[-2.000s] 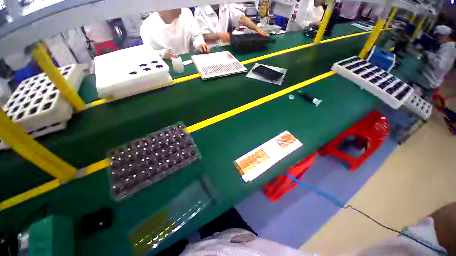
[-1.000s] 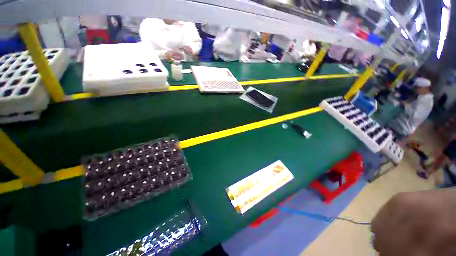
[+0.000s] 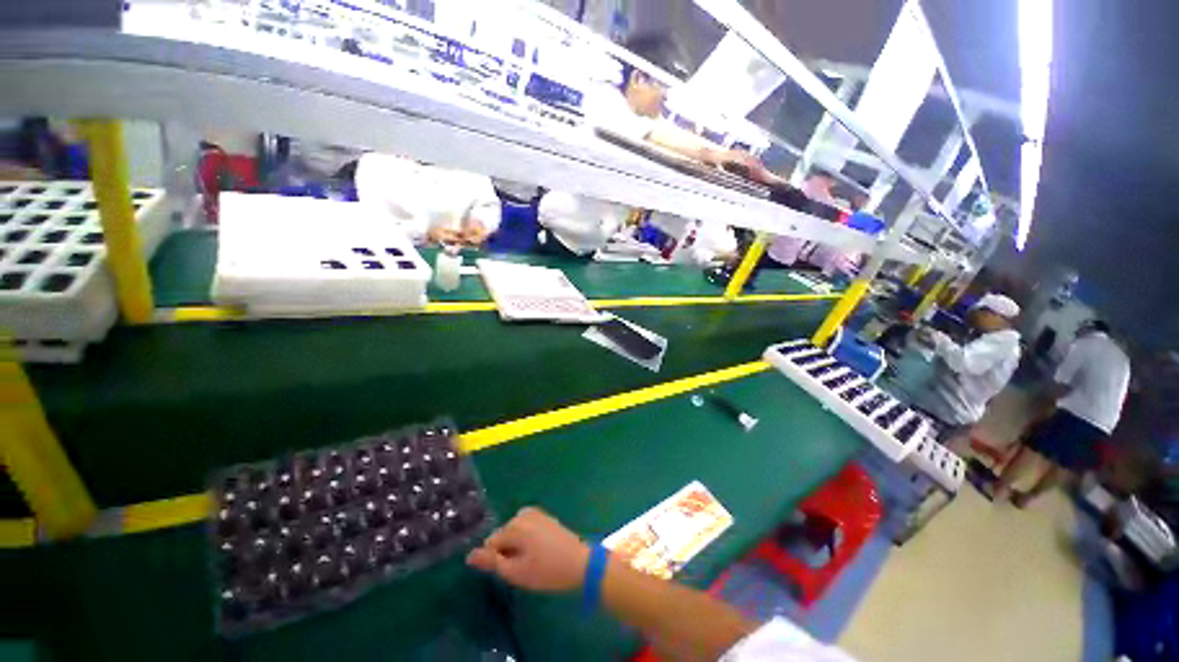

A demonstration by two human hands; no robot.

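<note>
My right hand (image 3: 533, 552), with a bright blue band at its wrist, is over the bench at the right edge of the clear blister tray (image 3: 343, 524), which holds rows of dark shiny parts. Its fingers are curled together; whether they hold anything cannot be told. A thin dark tool (image 3: 502, 618) shows just below the fingertips, apart from them as far as I can see. A shiny sliver of the film sheet shows at the bottom edge. The orange-and-white labelled strip (image 3: 675, 528) lies behind my wrist, partly covered by my forearm. My left hand is out of the picture.
White foam trays (image 3: 317, 259) are stacked across the bench. A flat dark part (image 3: 626, 340) lies on a clear bag. A long white tray (image 3: 847, 398) stands at right. Yellow posts (image 3: 119, 220) and an overhead shelf (image 3: 388, 123) frame the bench. A red stool (image 3: 828, 530) and several people are in view.
My right hand has come from the right edge to beside the blister tray. The view has tilted up, so the bench things sit lower and the film sheet is nearly out of view.
</note>
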